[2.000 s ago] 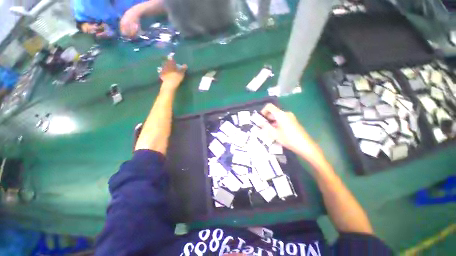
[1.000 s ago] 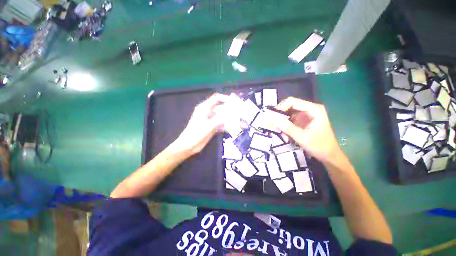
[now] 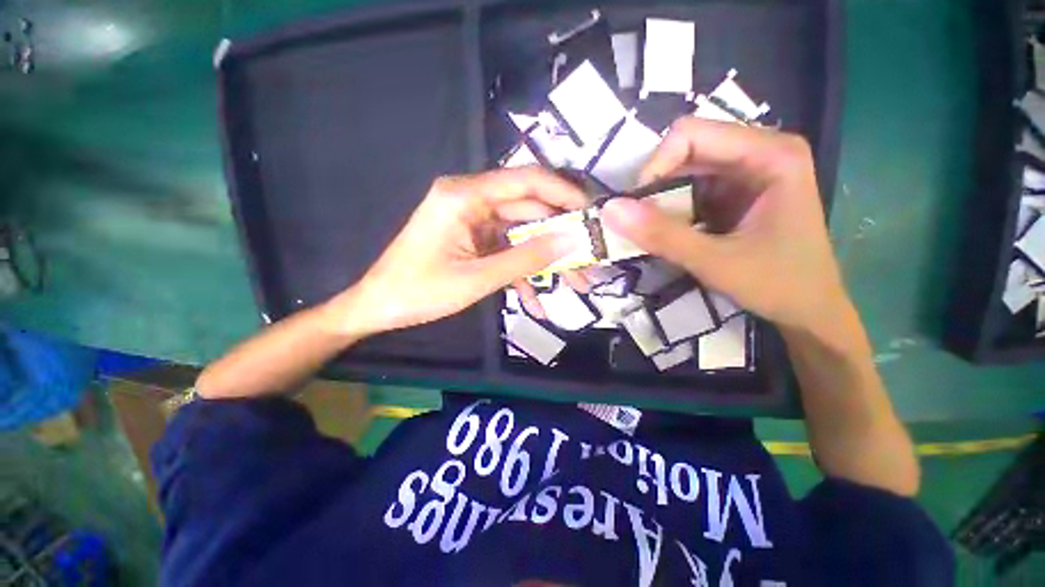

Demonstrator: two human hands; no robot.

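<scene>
A display module (image 3: 558, 242), two pale rectangles joined end to end with a dark strip at the middle, is held level above the tray. My left hand (image 3: 458, 235) grips its left half between thumb and fingers. My right hand (image 3: 745, 212) grips its right half, the thumb beside the middle strip. Below them is the divided black tray (image 3: 355, 126). Its right compartment holds a heap of single panels (image 3: 587, 101), white and grey with dark edges; the hands hide part of the heap. No panels show in the left compartment.
A neighbouring black tray (image 3: 974, 229) stands at the right edge, cut off, with similar panels (image 3: 1037, 235) in it. The green bench (image 3: 138, 206) lies around the trays. Small bits (image 3: 21, 40) lie at the far left. A dark cable shows at the left edge.
The view has moved closer over the divided tray. My left hand has come back from the far side of the bench. Both hands have come together on the display module.
</scene>
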